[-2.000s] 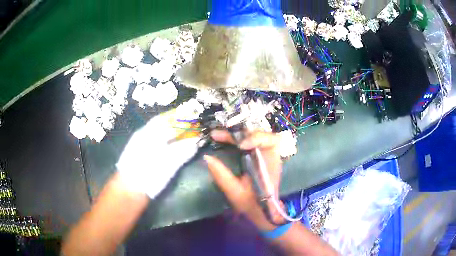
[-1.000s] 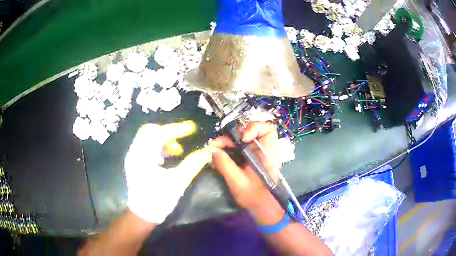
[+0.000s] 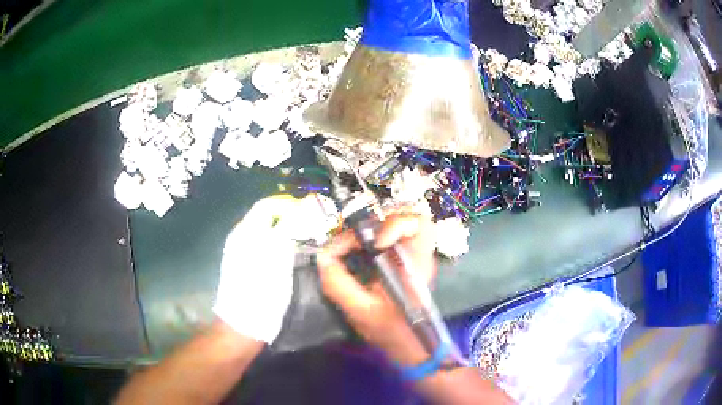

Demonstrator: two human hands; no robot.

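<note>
My left hand, in a white glove, has its fingertips closed around a small white housing. Thin blue and green lead wires stick out just beyond the fingertips. My bare right hand, with a blue band at the wrist, grips a dark soldering iron. The iron points up and left, towards the area under the hood. Its tip is blurred, and contact with the housing cannot be told. The two hands are close together.
A metal fume hood hangs just beyond my hands. White housings lie left of it, and wired components right. A black soldering station and green reel are at right. A clear bag lies in a blue bin.
The glove's spread fingers have closed around a white housing with wires. My right hand still holds the iron. The hood has shifted slightly right in the view.
</note>
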